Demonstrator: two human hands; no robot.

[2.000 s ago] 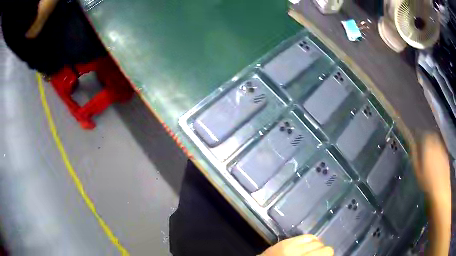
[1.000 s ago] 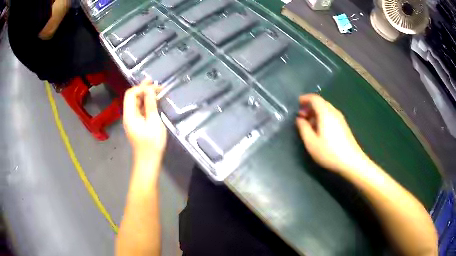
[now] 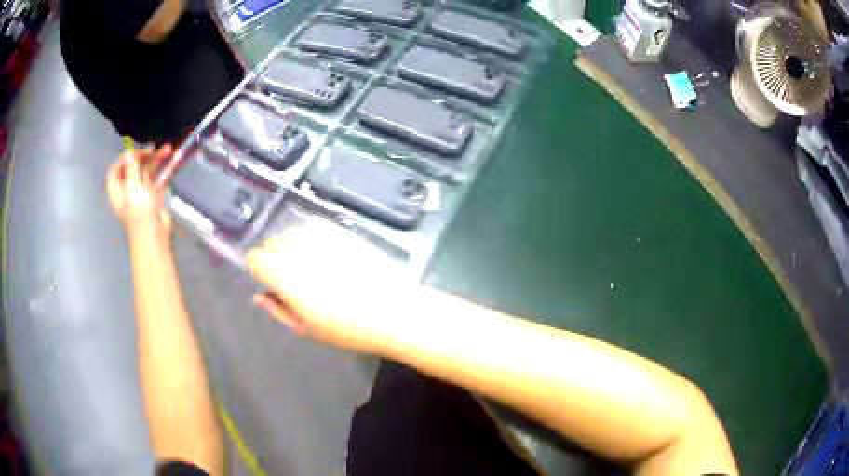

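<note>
A clear blister tray [image 3: 321,139] lies turned at an angle over the green work surface [image 3: 577,214], with several grey phone cases [image 3: 372,186] in its pockets. Its near left part reaches past the surface's edge over the floor. My left hand [image 3: 140,195] is at the tray's left edge, fingers bent around the rim. My right hand [image 3: 321,284] is at the near edge, its fingertips on the rim and its thumb below; it is overexposed and covers part of that edge. The fingers' exact hold is blurred.
Part of another tray with a blue case [image 3: 251,9] shows at the top left. A person in black [image 3: 149,70] is beside it. On the dark bench strip [image 3: 707,158] are a white bottle [image 3: 644,33], a teal block [image 3: 681,88] and a cream fan [image 3: 782,65].
Over the last second the tray has turned and its near left part has swung out past the edge. Both hands have moved left and now hold its rim. The camera view has shifted too.
</note>
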